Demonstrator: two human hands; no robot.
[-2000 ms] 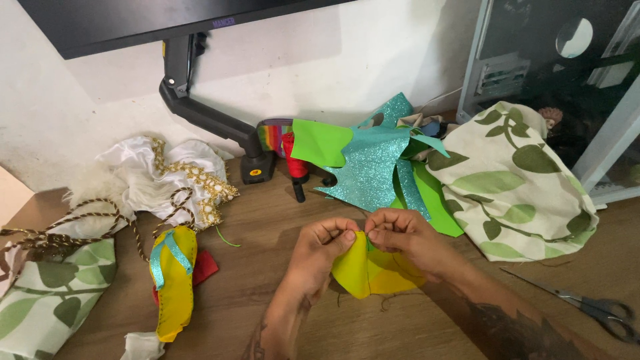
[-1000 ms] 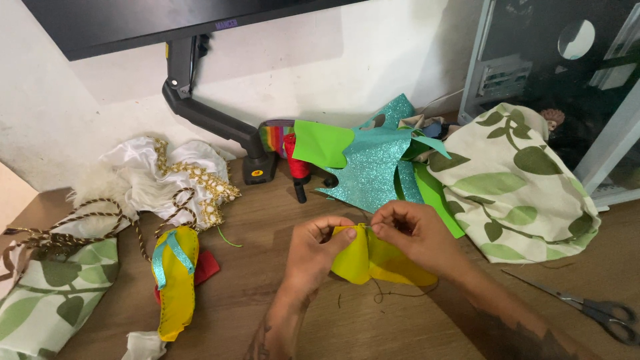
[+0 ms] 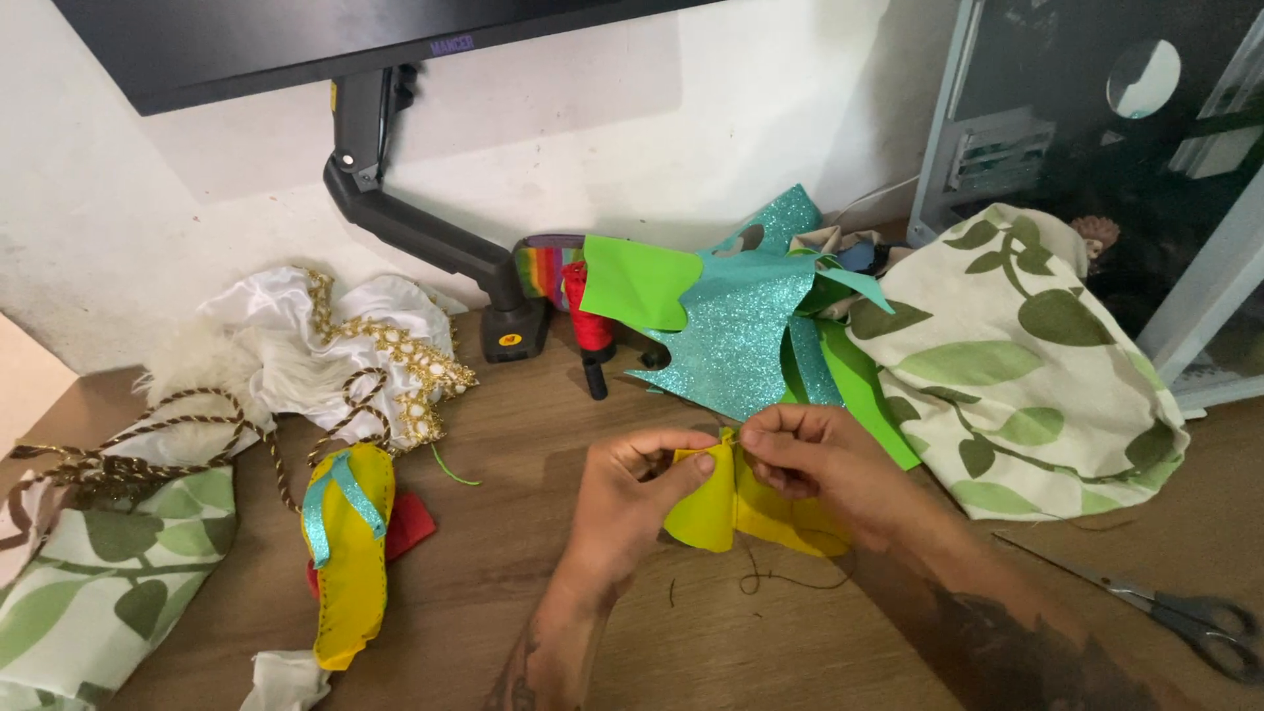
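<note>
My left hand point(image 3: 632, 494) pinches the upper left edge of a yellow foam or felt piece point(image 3: 703, 506) between thumb and fingers. At the piece's top, my right hand point(image 3: 815, 459) has its fingertips closed together on the material or thread; whether a needle is there cannot be seen. A dark thread point(image 3: 780, 581) curls on the wood below the yellow piece. To the left lies a yellow flip-flop shape point(image 3: 354, 563) with glittery turquoise straps and dark stitches along its edge, over a red piece point(image 3: 410, 526).
Glittery turquoise sheets point(image 3: 741, 341) and green sheets point(image 3: 642, 281) lie behind my hands. Scissors point(image 3: 1170, 607) rest at right, below a leaf-print cloth bag point(image 3: 1027, 395). White cloth with gold trim point(image 3: 365, 346) lies at left. A monitor arm point(image 3: 425, 237) stands by the wall, near a red thread spool point(image 3: 588, 316).
My hands stay together on the yellow piece, which has shifted in the grip. The dark thread shows as a loop on the wood, where two seconds ago little of it was visible.
</note>
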